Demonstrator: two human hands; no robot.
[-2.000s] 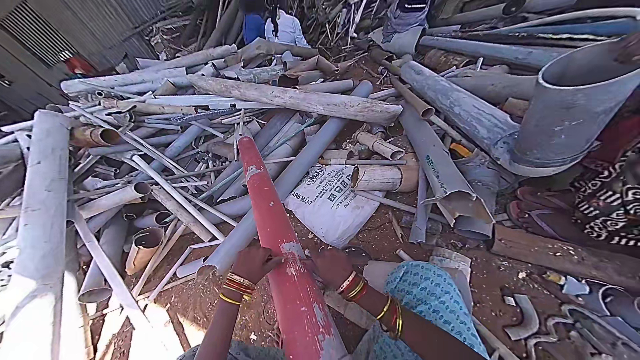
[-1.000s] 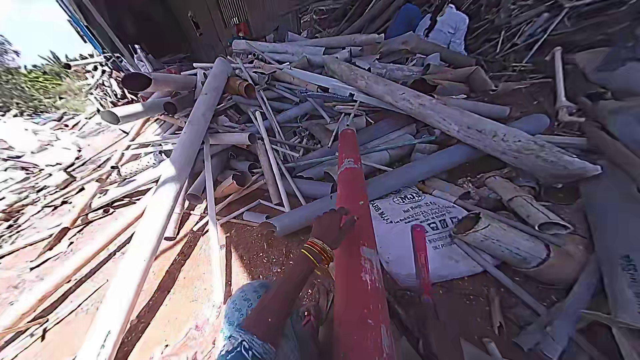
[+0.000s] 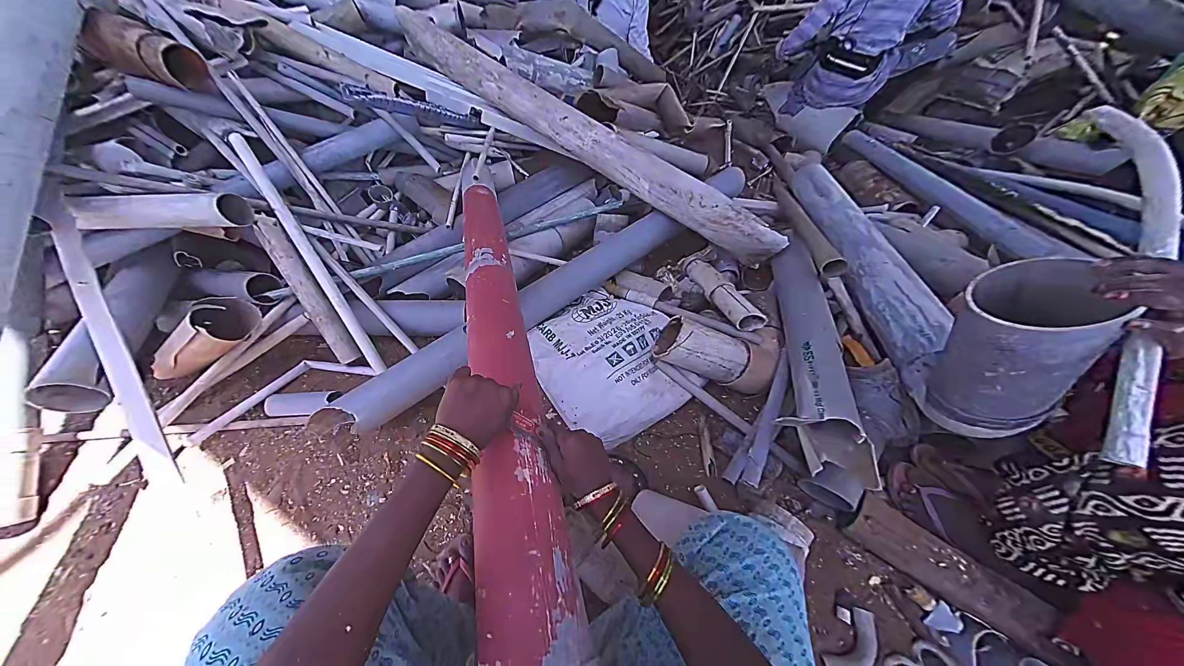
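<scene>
A long red pipe (image 3: 499, 314), scuffed and marked with grey patches, lies lengthwise between my knees, its far end on the heap of pipes. My left hand (image 3: 476, 407) rests against its left side with curled fingers. Against the right side is my right hand (image 3: 578, 458), its fingers partly hidden; whether it grips the pipe or something small cannot be made out. Beyond my hands the red pipe crosses over a long grey pipe (image 3: 592, 268). A white printed sack (image 3: 606, 370) lies on the soil just right of the red pipe.
Scrap pipes surround me, including a pale weathered pipe (image 3: 592, 148) across the heap. At right, another person's hand (image 3: 1142, 287) is at a wide grey pipe piece (image 3: 1027, 351) and a curved pipe (image 3: 1156, 185). Another person (image 3: 856, 55) is at the back.
One second ago my left hand lay on the red pipe and my right hand was not plainly visible; now both are at its sides. The view has swung back to the right.
</scene>
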